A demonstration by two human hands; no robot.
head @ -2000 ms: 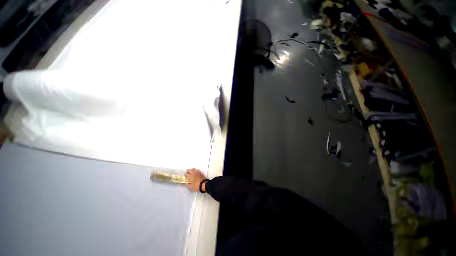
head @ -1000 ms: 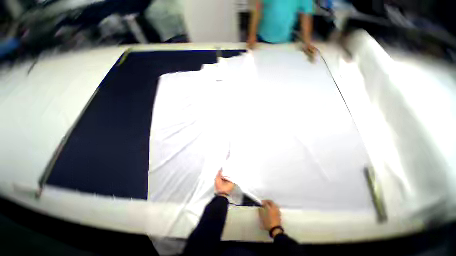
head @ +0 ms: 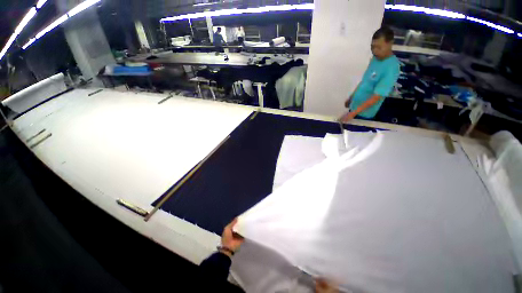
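My left hand (head: 230,237) holds the front left corner of the white fabric (head: 395,194), raised a little above the table. My right hand (head: 326,285) is at the bottom edge of the picture, partly cut off, at the fabric's near edge; its grip cannot be told. The fabric is pulled into folds toward its far left part. Navy fabric (head: 223,183) lies flat to the left, partly under the white. A long thin ruler (head: 189,176) lies along the navy's left edge.
A person in a turquoise shirt (head: 380,80) stands across the white-covered table (head: 126,134), a hand at the fabric's far edge. Fabric weights lie at the near left (head: 132,207) and far right (head: 449,143). A white roll (head: 37,94) is at the far left end.
The view has lifted and turned left. My left hand has moved left, pulling the white fabric's corner out over the navy. The other person's hand is now at the folds.
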